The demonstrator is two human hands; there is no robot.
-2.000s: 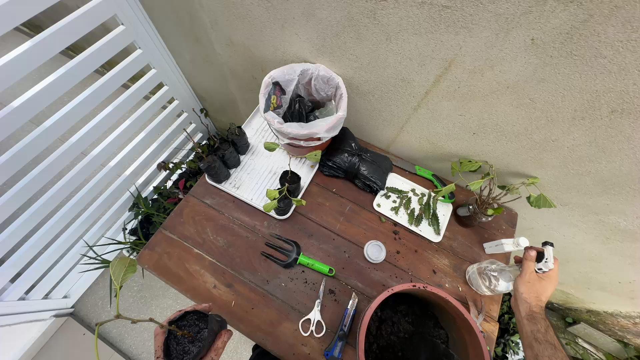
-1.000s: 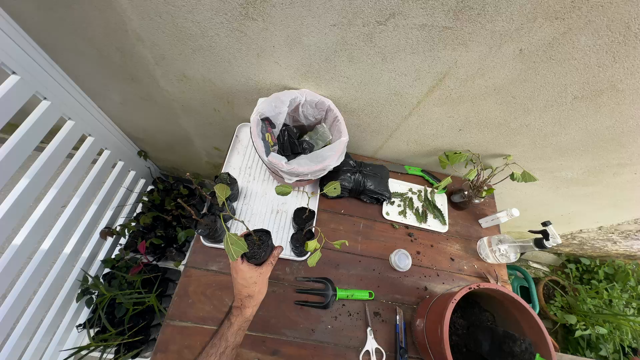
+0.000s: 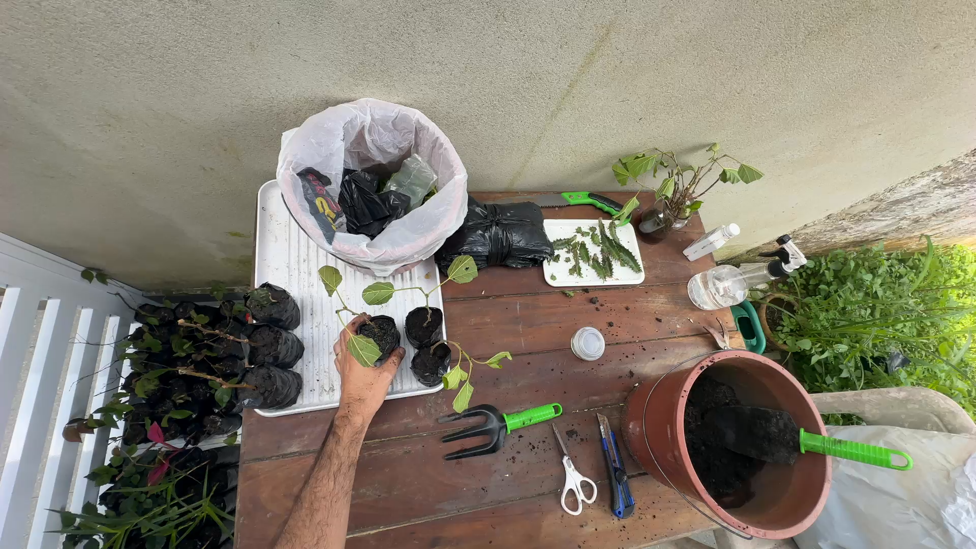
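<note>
My left hand (image 3: 366, 374) grips a small black nursery bag with a leafy seedling (image 3: 379, 332) over the white ribbed tray (image 3: 316, 381). Just right of it, two more black bags of soil with seedlings (image 3: 424, 326) stand on the tray's right edge. Several black bags with bare cuttings (image 3: 274, 345) lie along the tray's left side. A green-handled hand fork (image 3: 488, 431) lies on the wooden table below the tray, with white scissors (image 3: 576, 484) and a blue utility knife (image 3: 616, 473) to its right. My right hand is out of view.
A bucket lined with a white bag (image 3: 374, 252) stands at the tray's back. Right of it are a black plastic bundle (image 3: 496, 235), a pruning saw (image 3: 587, 200), a small tray of cactus cuttings (image 3: 595, 278) and a spray bottle (image 3: 717, 288). A terracotta-coloured bucket (image 3: 808, 473) holds soil and a trowel (image 3: 854, 448).
The view has swung left. My right hand, at the spray bottle two seconds ago, has left the view. My left hand, with the potted seedling, has moved from the tray's front edge to over the tray.
</note>
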